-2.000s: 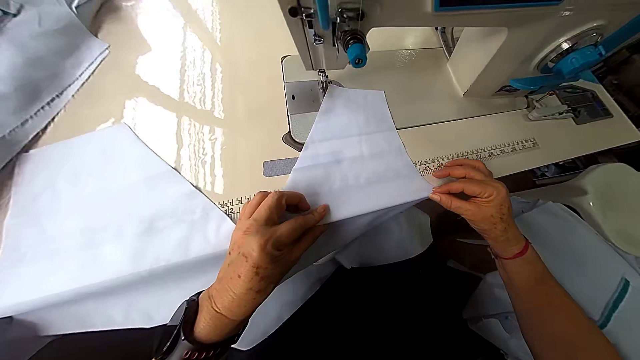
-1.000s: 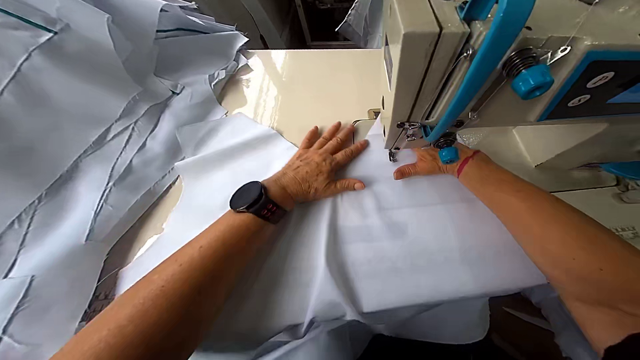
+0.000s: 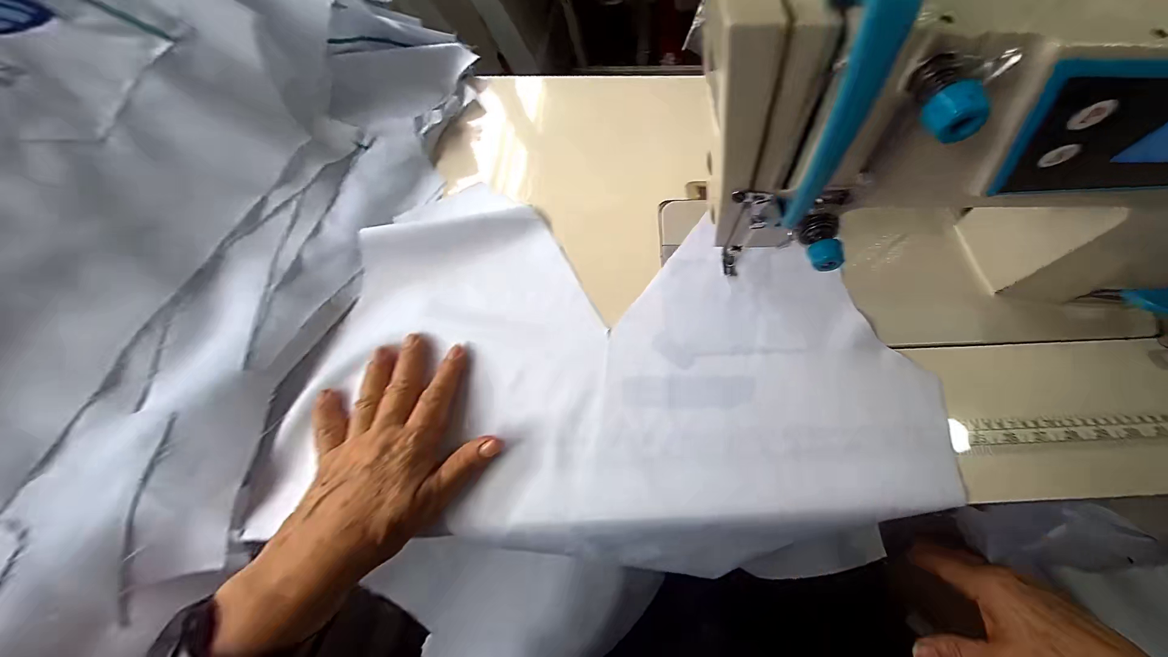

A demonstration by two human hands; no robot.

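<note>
A white fabric piece with a V-shaped notch lies across the sewing table, its right part under the presser foot of the sewing machine. Spread flat, my left hand rests palm down on the fabric's left part, with fingers apart. My right hand is at the lower right corner, below the table's front edge, thumb and fingers apart. It is beside more pale fabric and partly cut off by the frame; nothing shows between its fingers.
Heaped pale fabric pieces with dark edges cover the left side. A printed measuring scale runs along the table near its front edge at the right. The machine's control panel is at the upper right. More fabric lies below the table edge at the right.
My right hand has left the fabric beside the presser foot and moved down to the right. My left hand has moved down and left over the fabric, away from the foot.
</note>
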